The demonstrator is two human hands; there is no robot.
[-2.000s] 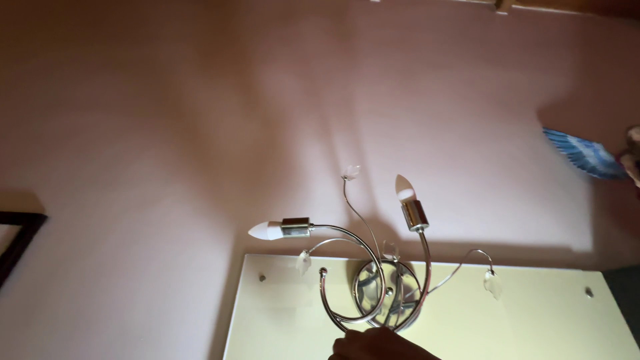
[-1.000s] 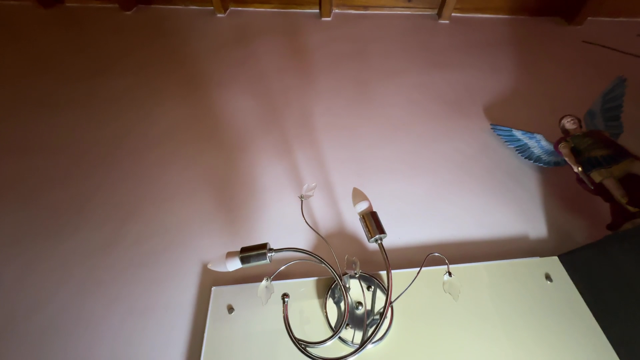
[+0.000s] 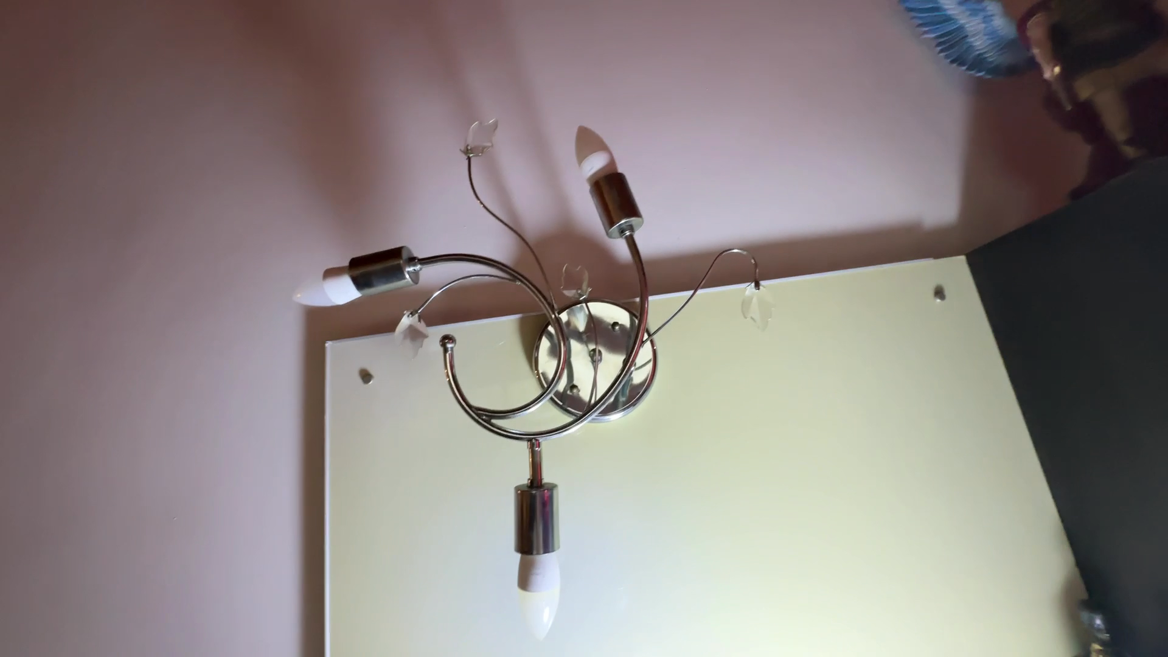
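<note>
Neither my left hand nor my right hand is in view. A chrome wall lamp with curved arms is fixed by its round base point(image 3: 595, 360) at the upper part of a pale yellow panel point(image 3: 776, 474). Three candle-shaped bulbs sit in metal sockets: one bulb point(image 3: 328, 286) points left, another point(image 3: 596, 153) points up, and a third point(image 3: 538, 598) points down. Thin wires carry clear leaf-shaped ornaments, one at the top point(image 3: 480, 138), one at the right point(image 3: 756, 306) and one at the left point(image 3: 411, 334), with another near the base.
Small metal studs point(image 3: 366, 375) hold the panel's upper corners against a pinkish wall point(image 3: 164, 365). A dark surface point(image 3: 1077, 301) borders the panel on the right. At the upper right is a blurred figurine point(image 3: 1104, 73) with a blue wing point(image 3: 972, 36). A small shiny object shows at the lower right edge.
The dark hand shape at the lamp's lower part two seconds ago is out of sight. The view has shifted, and the lamp's downward bulb now shows.
</note>
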